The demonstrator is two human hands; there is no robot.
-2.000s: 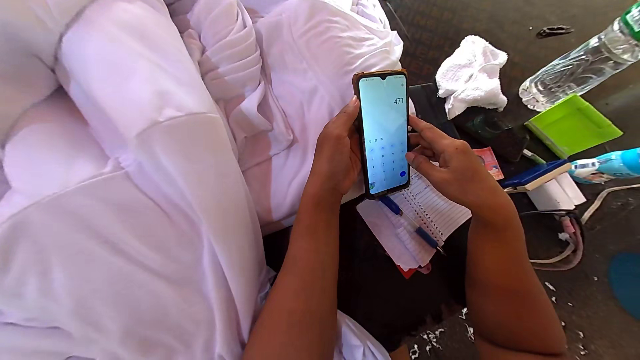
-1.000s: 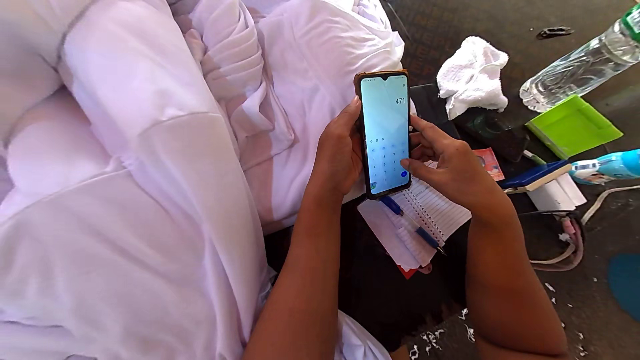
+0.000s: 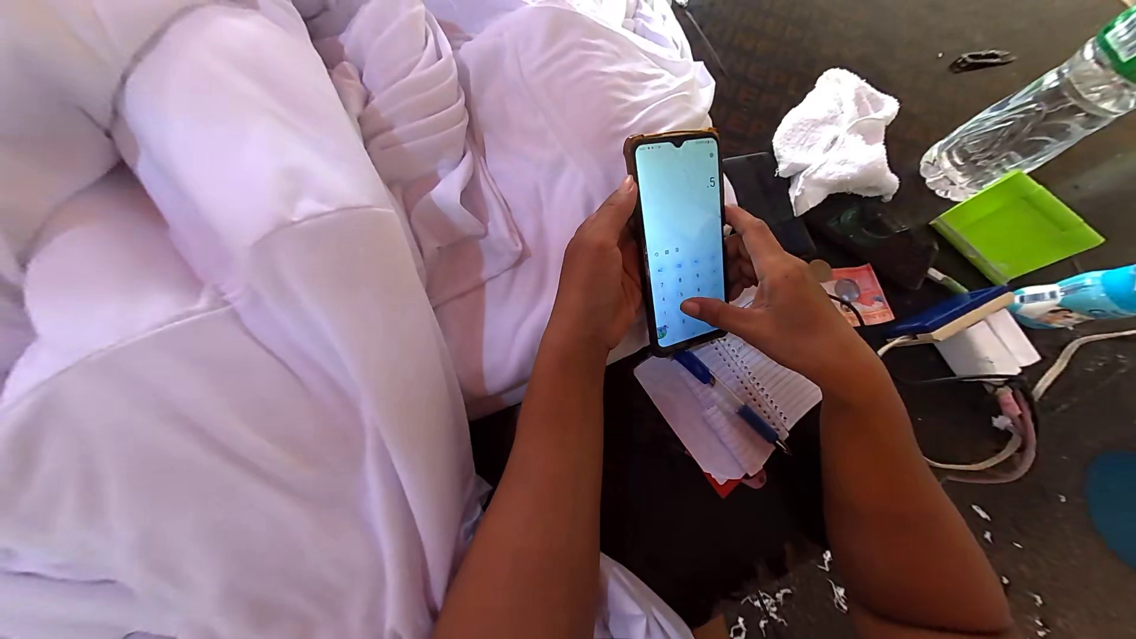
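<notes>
A smartphone [image 3: 682,222] in a brown case stands upright in my hands, a calculator with a keypad showing on its lit screen. My left hand [image 3: 599,275] grips its left edge. My right hand [image 3: 772,293] supports the right edge with its fingers, and its thumb lies over the lower keypad. Below the phone is an open spiral notebook [image 3: 710,426] with lined pages, partly hidden by the phone. A blue ballpoint pen [image 3: 732,399] rests across the pages.
White fabric [image 3: 311,355] is heaped along the left. On the right are a white cloth [image 3: 834,138], a clear plastic bottle [image 3: 1021,124], a green plastic tray [image 3: 1021,226], a blue pad [image 3: 950,312], a banknote with coins [image 3: 874,302] and cables [image 3: 1021,435]. Paper scraps dot the lower right.
My right thumb has moved left over the keypad. The number on the calculator screen has changed to a shorter one.
</notes>
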